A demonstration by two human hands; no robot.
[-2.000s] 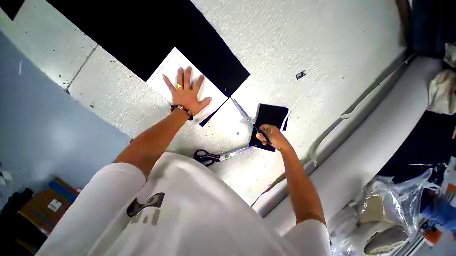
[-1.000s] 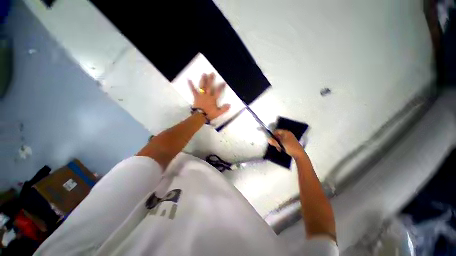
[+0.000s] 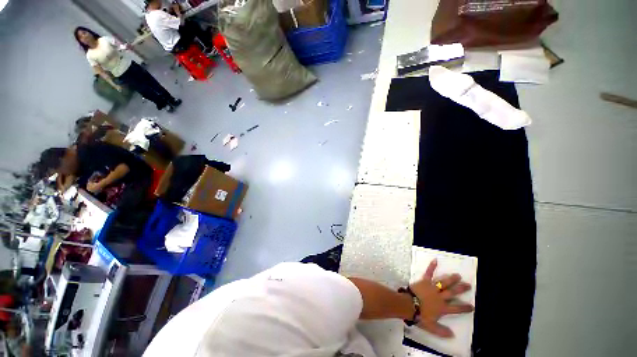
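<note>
My left hand (image 3: 441,305) lies flat with spread fingers on the white paper pattern (image 3: 450,268), pressing it on the near part of the black fabric (image 3: 468,195). It wears a yellow ring and a dark bracelet. The fabric lies as a long dark strip on the off-white table (image 3: 381,223). A curved white cloth scrap (image 3: 478,101) lies over its far end. My right hand and the shears are out of the picture.
Beyond the fabric lie a brown bag (image 3: 489,24), white sheets (image 3: 524,66) and a grey metal block (image 3: 427,60). Left on the floor are a blue crate (image 3: 188,240), a carton (image 3: 215,193) and a large sack (image 3: 264,52). Several people are in the workshop, one standing (image 3: 119,63).
The view has swung left, showing the workshop floor and the fabric's far end. My right hand, the shears, black-handled scissors and cut pieces have left the picture. My left hand still presses the pattern.
</note>
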